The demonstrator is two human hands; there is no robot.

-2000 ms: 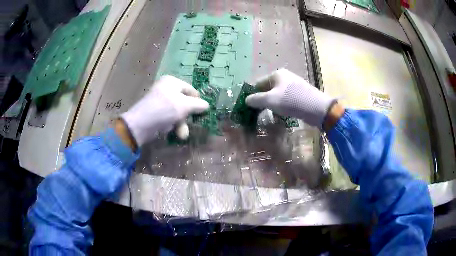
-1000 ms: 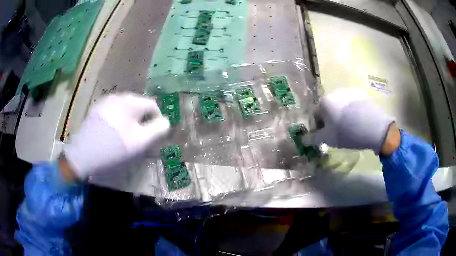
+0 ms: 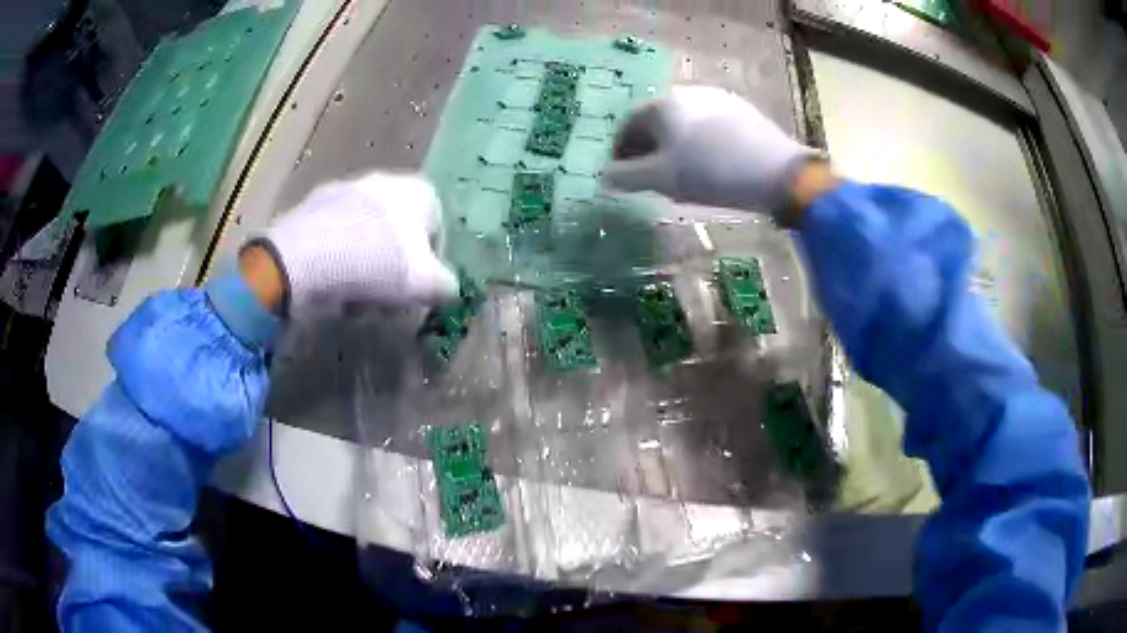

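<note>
A clear blister tray (image 3: 606,458) lies across the table's front edge, over the near part of the pale green fixture (image 3: 482,99). Several small green boards (image 3: 465,480) sit in its pockets. Boards (image 3: 555,109) also lie in a column on the fixture. My left hand (image 3: 371,241), in a white glove, is at the tray's far left corner, over a board (image 3: 456,324); whether it grips anything is hidden. My right hand (image 3: 704,148), gloved, is above the fixture's right side, fingers curled and slightly blurred; I cannot tell whether it holds anything.
A green cover plate (image 3: 185,111) rests on the machine's white frame at the left. A pale panel with a warning label (image 3: 983,284) is at the right, beyond a dark rail (image 3: 810,111). The perforated metal table (image 3: 371,111) surrounds the fixture. A thin blue cord (image 3: 274,476) hangs at the left front.
Boards have appeared in the tray's pockets. My right hand has left the board at the tray's right and moved up over the fixture. My left hand has moved right to the tray's far left board.
</note>
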